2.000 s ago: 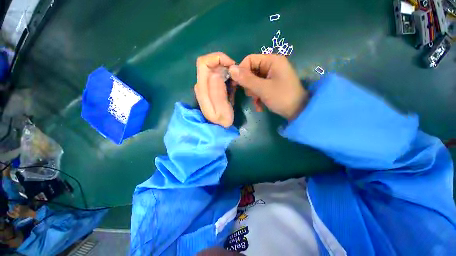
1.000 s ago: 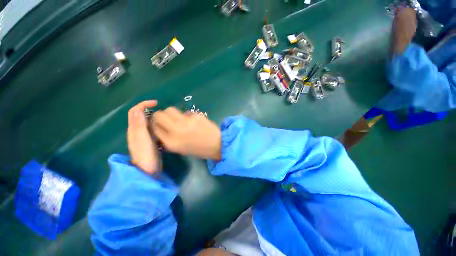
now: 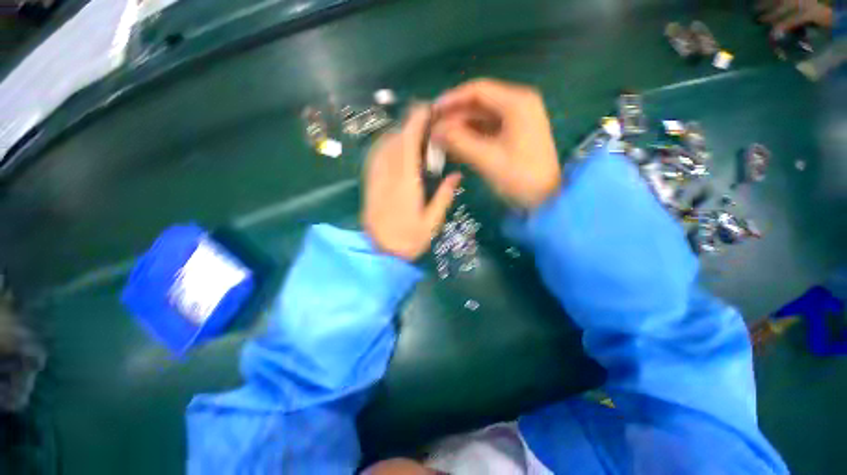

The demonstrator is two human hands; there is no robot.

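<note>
My left hand is raised over the mat and holds a small device sub-assembly, blurred and mostly hidden by the fingers. A white end of the sub-assembly shows between my hands. My right hand is at its upper end, with thumb and forefinger bent together; whether they grip anything is too blurred to tell. A loose heap of tiny white gaskets lies on the mat below my hands, with a few stray ones near it.
A blue parts bin with white bits stands at left. Units with white tabs lie beyond my left hand. A unit pile lies at right, partly behind my right sleeve. Another person's hand is at the top right. A blue object is at the right edge.
The view has shifted. My hands are now higher, beyond the gasket heap and beside the far units, with a white end showing between them. My right fingers are raised and bent at the unit.
</note>
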